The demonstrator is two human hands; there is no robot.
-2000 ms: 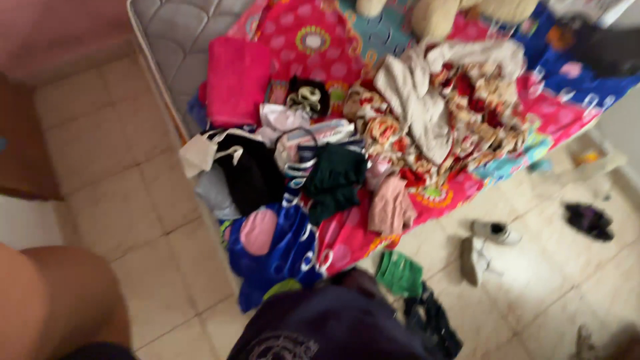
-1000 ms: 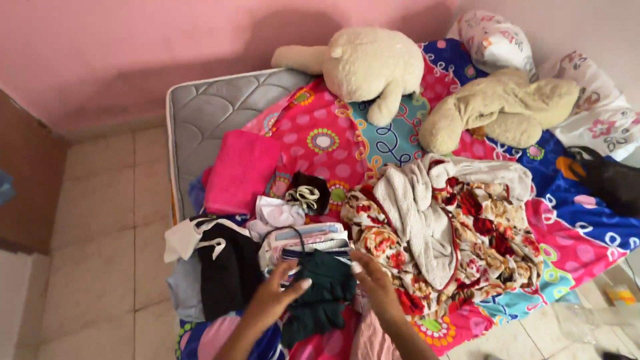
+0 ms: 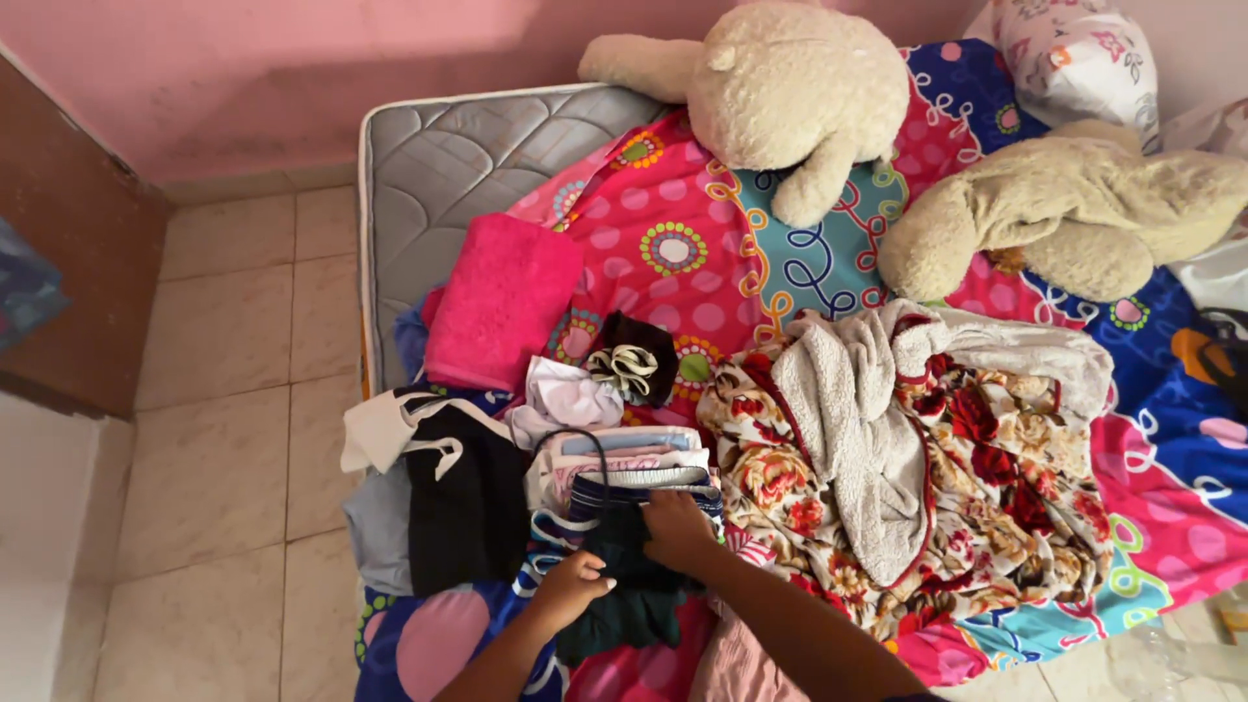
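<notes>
My right hand (image 3: 680,531) rests on the dark green garment (image 3: 624,609), at its upper edge beside a striped folded cloth (image 3: 639,487); its fingertips are partly hidden, so a grip cannot be told. At the left edge of the same garment is my left hand (image 3: 575,585), thumb and fingers curled near the fabric. A thin black cord or strap loops over the stack of folded light clothes (image 3: 614,448) just above. Left of the hands lies a black garment with white straps (image 3: 463,497), next to a grey cloth (image 3: 380,526).
A bright pink folded towel (image 3: 507,302) lies on the bed near the bare grey mattress (image 3: 439,166). To the right is a heaped floral fleece blanket (image 3: 780,478). Two cream plush toys (image 3: 799,78) lie toward the wall, near a floral white pillow (image 3: 1082,68).
Both hands have come down onto or beside the dark green garment; a second ago they were apart above it. Two seconds ago no hands showed there. The view has shifted.
</notes>
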